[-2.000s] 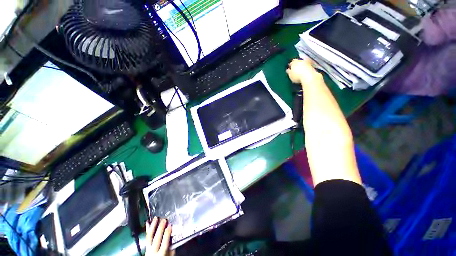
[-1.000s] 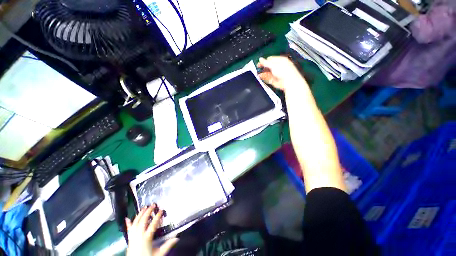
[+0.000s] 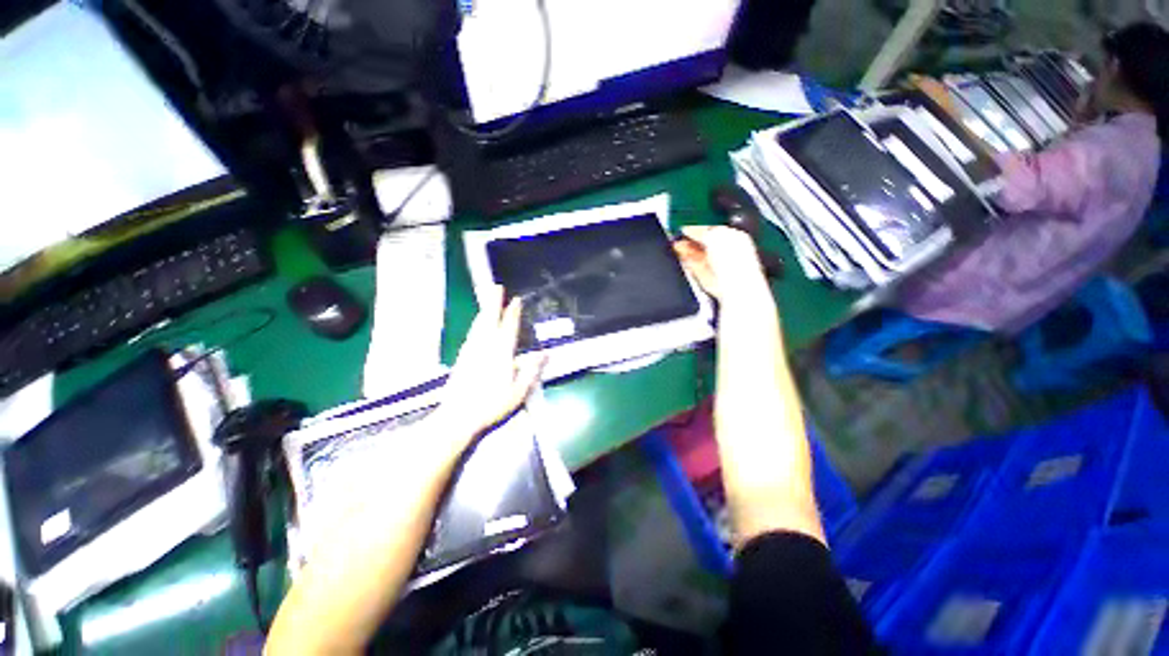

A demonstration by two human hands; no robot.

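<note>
A black tablet-like panel (image 3: 596,276) with a small white label lies on white sheets (image 3: 628,349) on the bench. My left hand (image 3: 490,365) is at its lower left corner, fingertips against the left edge and thumb apart below; whether it grips is unclear. My right hand (image 3: 721,263) is curled at its right edge, fingers closed on that edge. A film-covered panel (image 3: 494,493) lies nearer me, partly hidden under my left forearm.
A black scanner (image 3: 250,481) stands left, beside another panel (image 3: 103,449). Keyboards (image 3: 590,160), a mouse (image 3: 327,308) and a paper strip (image 3: 408,301) lie behind. A panel stack (image 3: 872,186) stands right, near a person in pink (image 3: 1064,212). Blue bins (image 3: 1000,493) are on the floor.
My left hand has moved from the film-covered panel to the middle panel's left corner. My right hand went from near the stack to that panel's right edge. The view has shifted right.
</note>
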